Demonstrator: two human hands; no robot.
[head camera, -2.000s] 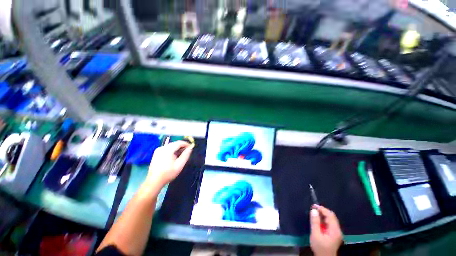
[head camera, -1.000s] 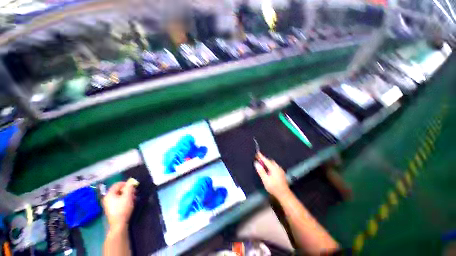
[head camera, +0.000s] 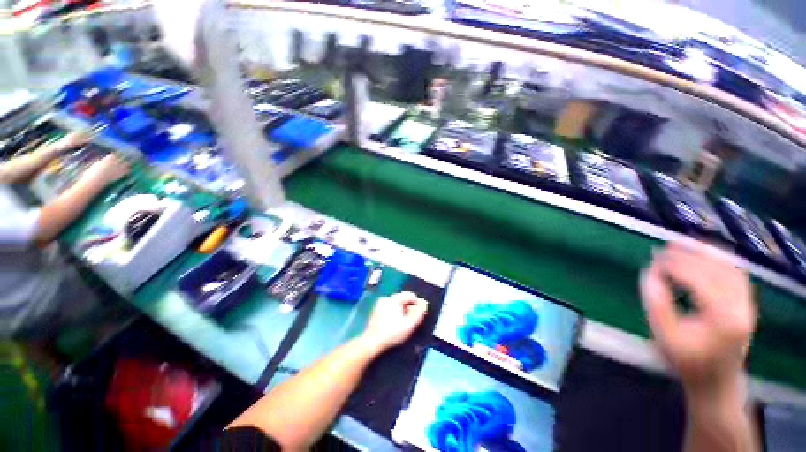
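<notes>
A dual-screen laptop (head camera: 473, 410) lies on the black mat (head camera: 610, 402), both screens lit with blue swirl wallpaper. My left hand (head camera: 396, 320) is just left of the upper screen, above the mat, with its fingers curled together; nothing can be made out between the fingertips. My right hand (head camera: 703, 309) is raised high at the right, close to the camera and blurred, with its fingers curled; no tool can be made out in it. The laptop's lower edge is cut off by the picture.
A blue bundle (head camera: 343, 275), a dark box (head camera: 216, 281) and a white device (head camera: 141, 243) stand left of the mat. Another person's arms (head camera: 79, 194) work at the far left. Open laptop bases (head camera: 610, 179) line the rear shelf. A red thing (head camera: 150, 397) is below the bench.
The view has swung left. My right hand has risen from the mat, and the slim tool seen in it earlier no longer shows. My left hand is still beside the laptop; the yellowish piece no longer shows.
</notes>
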